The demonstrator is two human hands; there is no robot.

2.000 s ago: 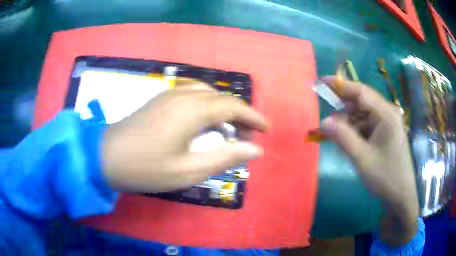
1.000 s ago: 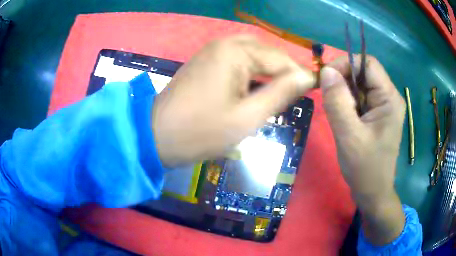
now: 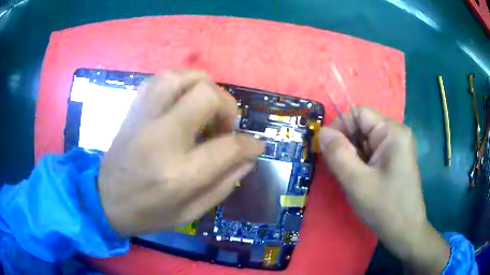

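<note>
The opened tablet (image 3: pixel 242 258) lies insides up. Its blue mainboard (image 3: pixel 252 231) is at the right, with a grey shield plate (image 3: pixel 255 193) and a pale yellow tape strip (image 3: pixel 293 201). My left hand (image 3: pixel 172 156) is over the tablet's middle, thumb and fingertips close together near the board's upper left; whether they hold anything is hidden. My right hand (image 3: pixel 376 166) is at the tablet's upper right edge, holding thin tweezers (image 3: pixel 346 121) pointing up and left. An orange flex cable (image 3: pixel 314 134) shows at that edge against my right thumb; whether it is pinched is unclear.
The tablet rests on a red-pink foam pad (image 3: pixel 215 43) on the dark green bench (image 3: pixel 424 48). A dull yellow stick (image 3: pixel 445 121) lies right of the pad. Golden flex cables (image 3: pixel 478 139) lie at the far right. A red edge shows in the upper right corner.
Both hands have come down from above the tablet's upper right corner. My left hand has moved left, apart from my right. The orange flex is now down at the tablet's right edge.
</note>
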